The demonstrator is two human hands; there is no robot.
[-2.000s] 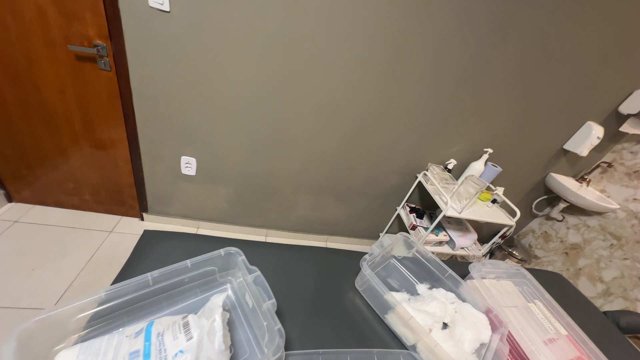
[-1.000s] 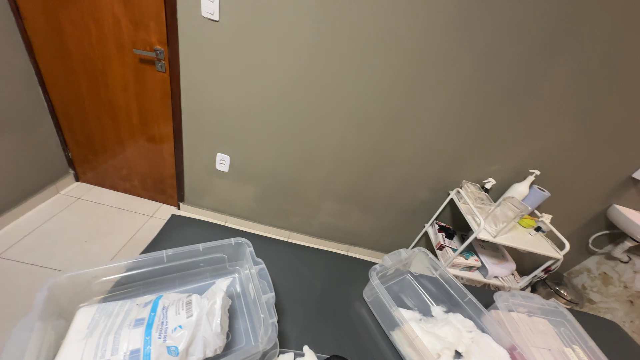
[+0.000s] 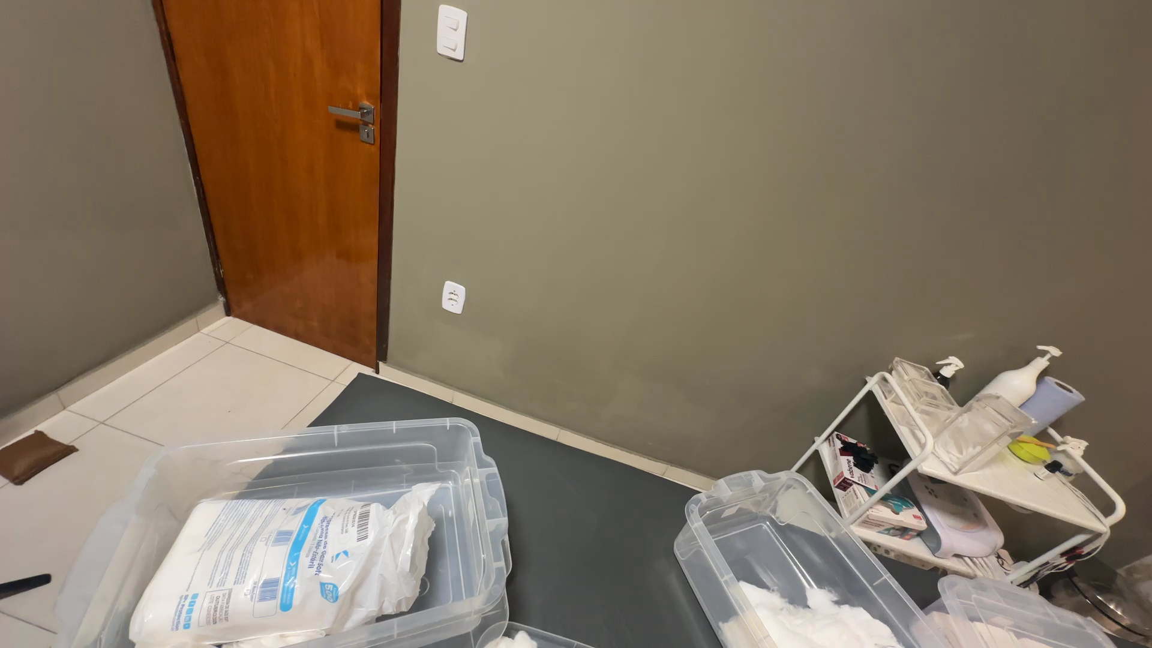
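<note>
Neither my left hand nor my right hand is in the picture. A clear plastic bin (image 3: 490, 504) at the lower left holds a printed white plastic pack (image 3: 261, 567), crumpled at its right end. Right of the middle, a second clear bin (image 3: 702, 549) is tilted in the view and has white cotton-like material (image 3: 801, 621) in it. A third clear bin (image 3: 999, 598) with pale contents is cut off at the lower right. At the bottom edge, part of another clear container (image 3: 549, 641) shows something white inside. The bins rest on a dark grey padded surface (image 3: 594, 531).
A white metal trolley (image 3: 1017, 486) by the wall carries a pump bottle (image 3: 1012, 382), a blue paper roll (image 3: 1053, 403), clear holders and small boxes. A wooden door (image 3: 288, 180) stands closed at the left. On the tiled floor lies a brown object (image 3: 34, 456).
The view has swung left, bringing the whole foot of the door and the left wall into sight and moving the sink out. Nothing else has plainly changed.
</note>
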